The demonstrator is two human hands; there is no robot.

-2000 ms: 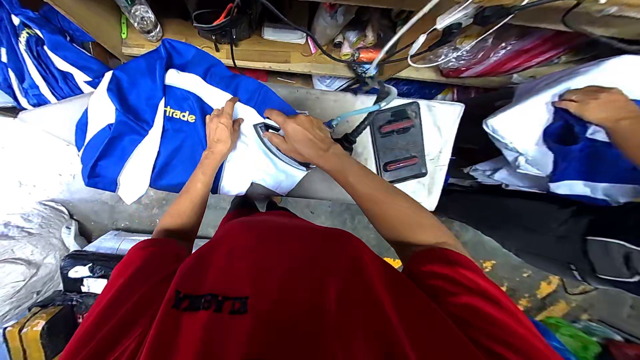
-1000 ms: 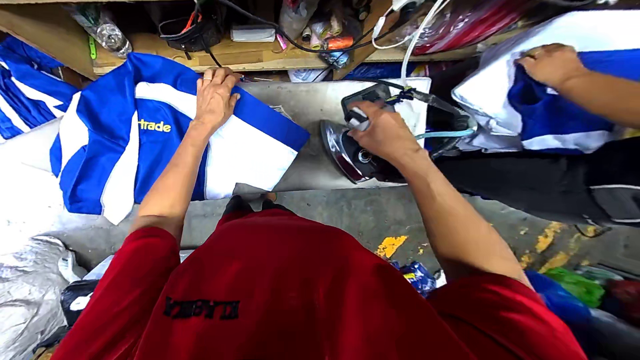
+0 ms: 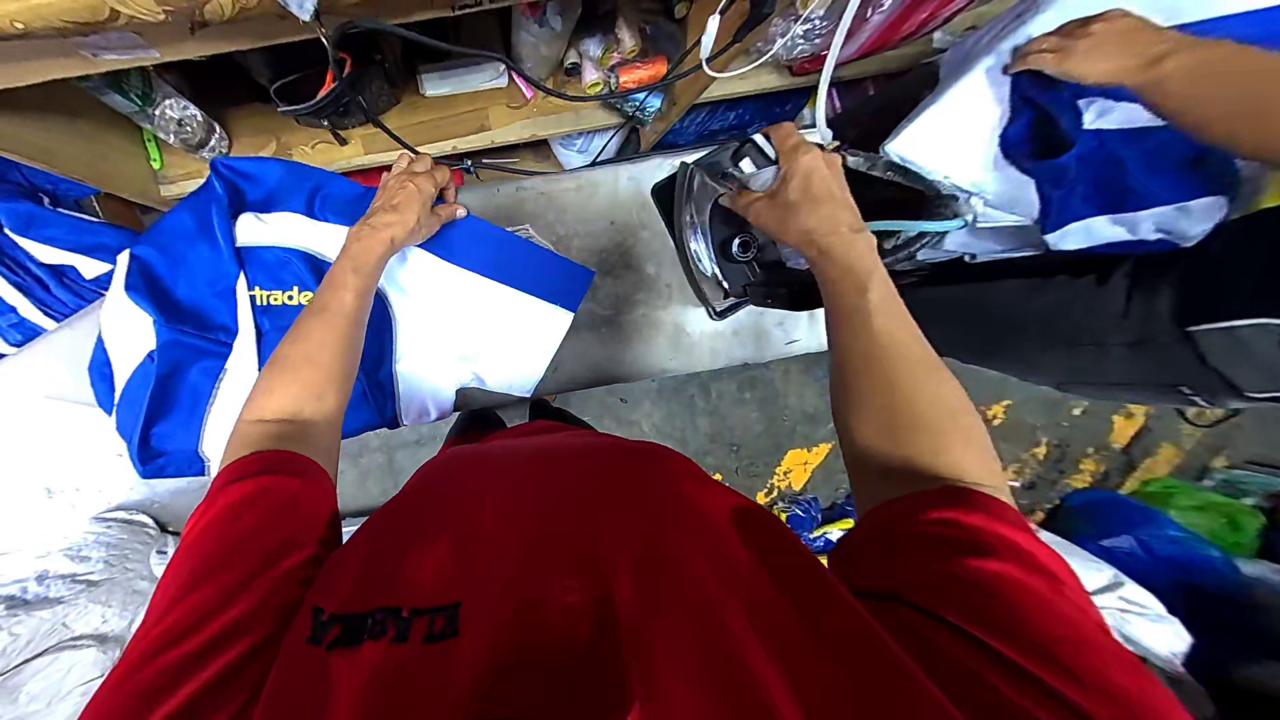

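Observation:
A blue and white garment (image 3: 480, 330) with yellow lettering lies spread over the padded ironing surface (image 3: 640, 240). My left hand (image 3: 408, 205) rests on the garment's upper blue part, near its far edge; whether the fingers pinch the cloth cannot be told. To the right, clear of the cloth, my right hand (image 3: 800, 195) grips the handle of an electric steam iron (image 3: 725, 240). The iron stands tilted over a dark iron rest, which it largely hides. A pale hose (image 3: 915, 226) runs beside it to the right.
Beyond the surface, a wooden shelf (image 3: 460, 125) holds a plastic bottle (image 3: 170, 115), thread spools (image 3: 640, 72) and black cables. At right, another person's hand (image 3: 1095, 50) lies on a second blue and white garment (image 3: 1140, 170). Plastic bags (image 3: 1130, 530) lie on the floor.
My right hand and the iron have moved off the garment to the right, onto the rest. My left hand has shifted to the garment's far edge.

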